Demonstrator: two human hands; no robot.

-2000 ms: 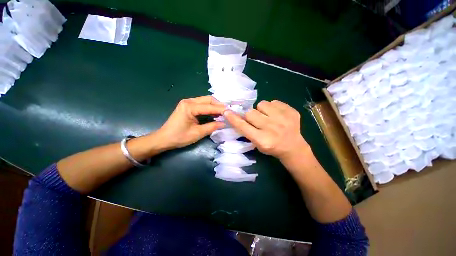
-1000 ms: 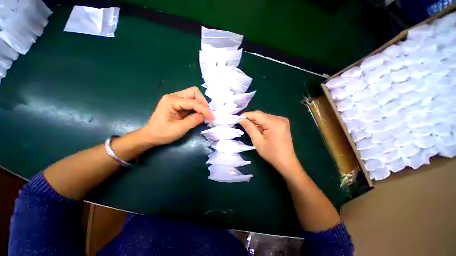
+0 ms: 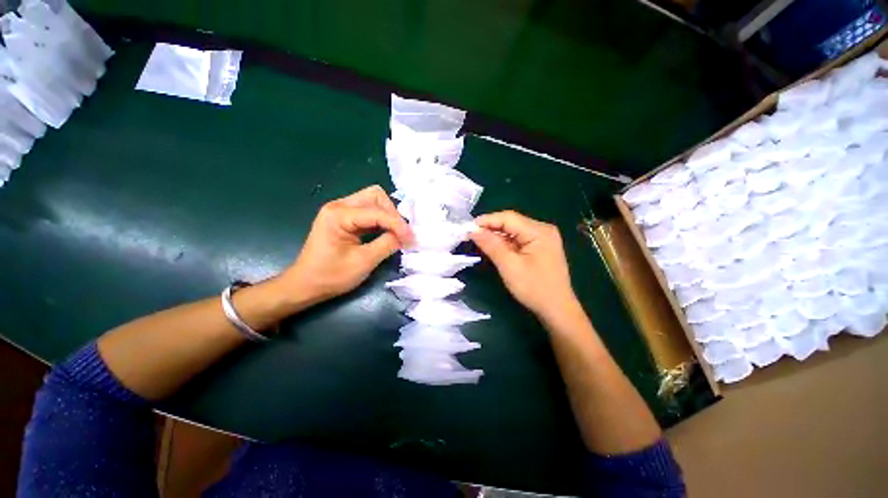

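An overlapping row of white packets (image 3: 433,311) lies on the dark-green table, running away from me in a jagged strip. My left hand (image 3: 355,238) pinches the left edge of one packet near the middle of the row between thumb and finger. My right hand (image 3: 526,258) pinches the right tip at about the same height. The far end of the row shows a flat packet edge with a band. The hands hide little of the row.
A single flat packet (image 3: 190,72) lies at the far left. Fanned white bundles (image 3: 54,63) lie at the left edge. An open carton (image 3: 672,282) filled with white packets stands at right, with shiny brown tape (image 3: 638,297) beside it. The table's raised edge (image 3: 545,156) runs behind.
My hands have moved apart from together at the middle to opposite sides of the row. Since one second ago they have barely changed; the whole view has shifted slightly.
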